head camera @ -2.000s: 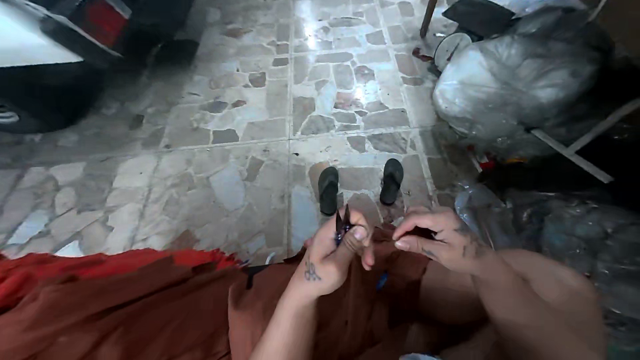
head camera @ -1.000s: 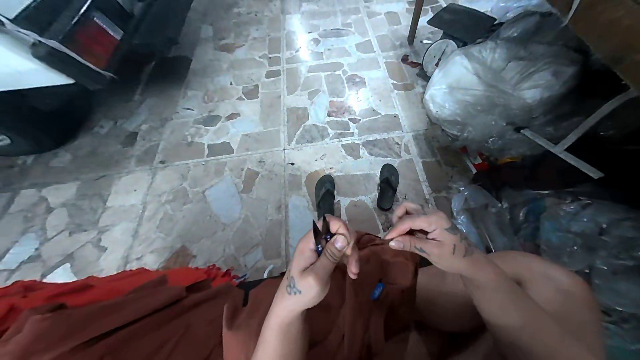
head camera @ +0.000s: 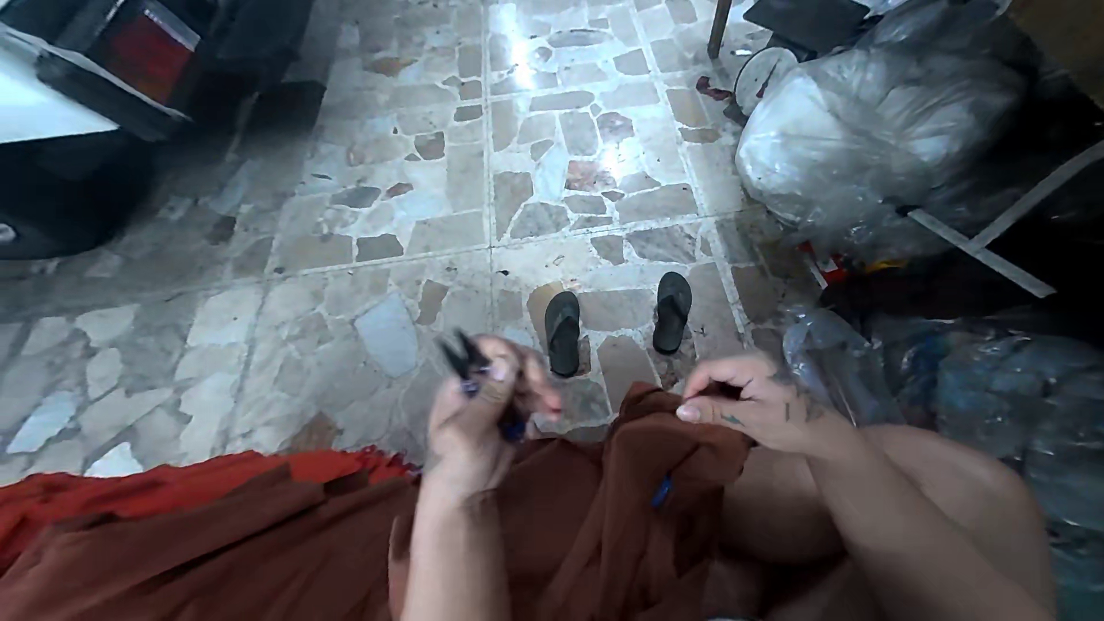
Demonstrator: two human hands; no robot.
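Small dark-bladed thread snips are in my left hand, their two blades apart and pointing up and left; motion blurs them. My right hand pinches an edge of reddish-brown cloth between thumb and finger, just right of my left hand. The cloth lies over my lap and spreads to the left. A small blue item rests on it below my right hand; its kind is unclear. Bright red fabric lies along the far edge of the brown cloth at the left.
Two dark flip-flops stand on the stone-patterned floor beyond my hands. Filled clear plastic bags and a round dial are at the right, with a metal bar frame nearer. Part of a vehicle shows at upper left.
My left hand has moved left, away from my right hand, with the snips. My right hand now holds up a gathered edge of the brown cloth.
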